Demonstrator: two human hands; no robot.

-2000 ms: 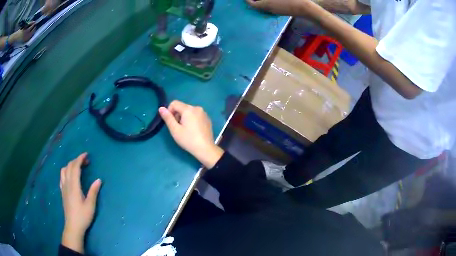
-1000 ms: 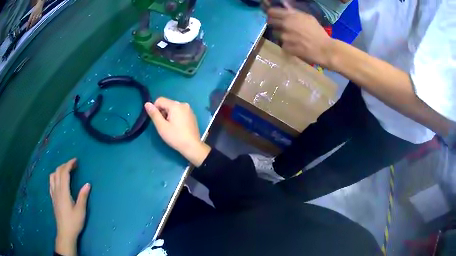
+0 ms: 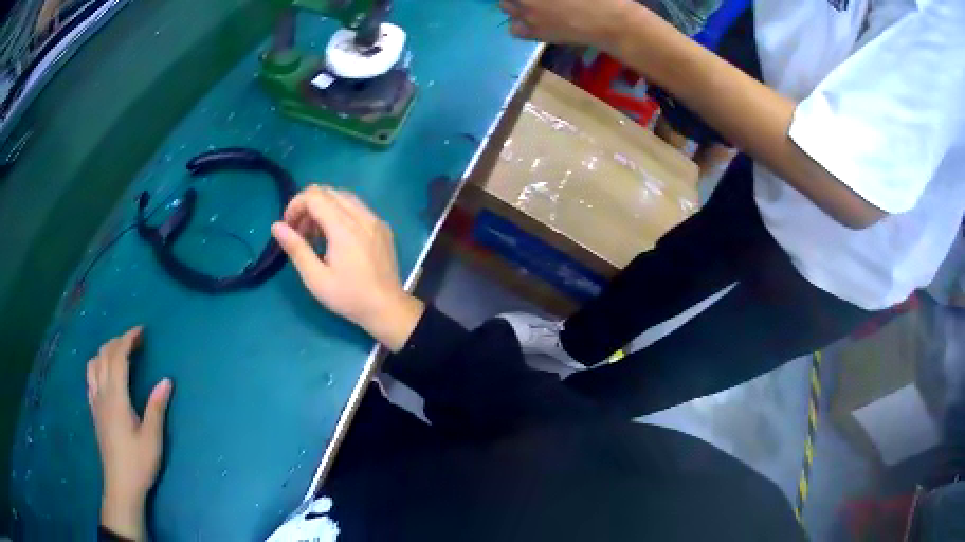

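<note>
A black headband (image 3: 217,284), a large open ring, lies on the teal-green bench top (image 3: 249,392). A smaller curved end arm (image 3: 175,220) sits at its open left end, with a thin wire beside it. My right hand (image 3: 344,259) is at the band's right side, thumb tip over the band and fingers curled; whether it grips the band cannot be told. My left hand (image 3: 127,418) rests on the bench below and left of the band, fingers apart and empty, not touching it.
A green hand press (image 3: 349,111) with a white round fixture (image 3: 365,53) stands beyond the band. A brown carton (image 3: 587,159) is beside the bench edge. A person in a white shirt (image 3: 862,127) stands at the right, one arm reaching over the bench's far edge.
The view has shifted, so bench, press and band appear further left. My right thumb and fingers look slightly looser at the band. The other person's hand has moved back toward the bench's far edge.
</note>
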